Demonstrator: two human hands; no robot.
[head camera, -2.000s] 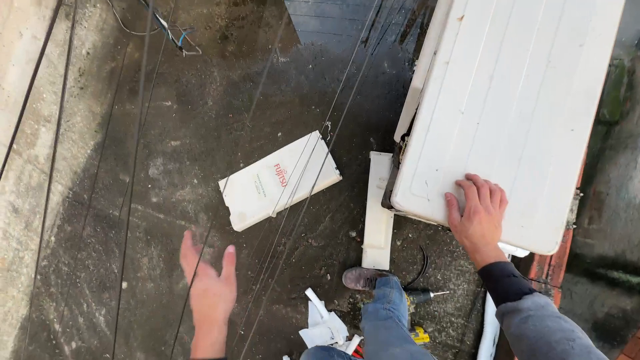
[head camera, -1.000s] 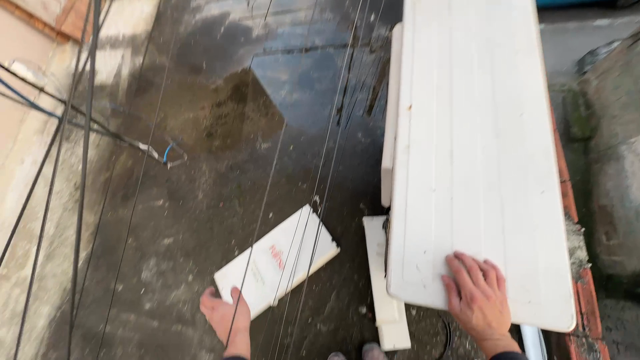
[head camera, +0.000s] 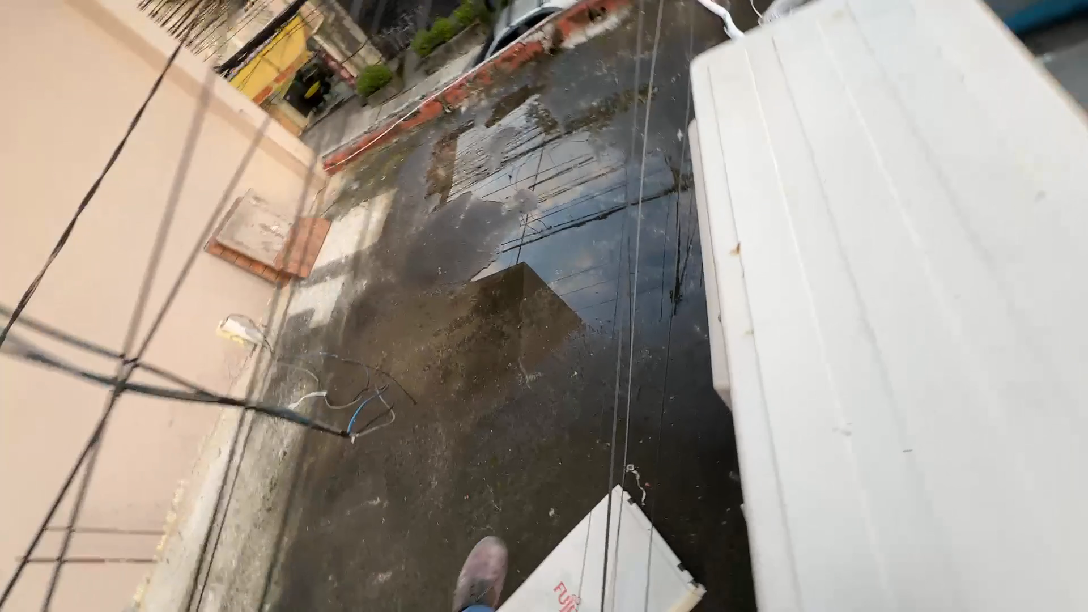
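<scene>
Neither of my hands shows in the head view now. The white ribbed metal top of a large unit, likely an air conditioner's outdoor unit, fills the right side. A white panel with red Fujitsu lettering lies at the bottom edge, partly cut off by the frame. Beside it on the left is the tip of my shoe on the wet concrete floor.
Thin dark cables cross the left side, with loose wire ends over the floor. A puddle spreads beyond the panel. A low red-edged kerb bounds the far side; a peach wall stands left.
The view has swung up and forward. Both hands have left it; a second ago the right lay on the white unit's top and the left was at the panel's lower left corner.
</scene>
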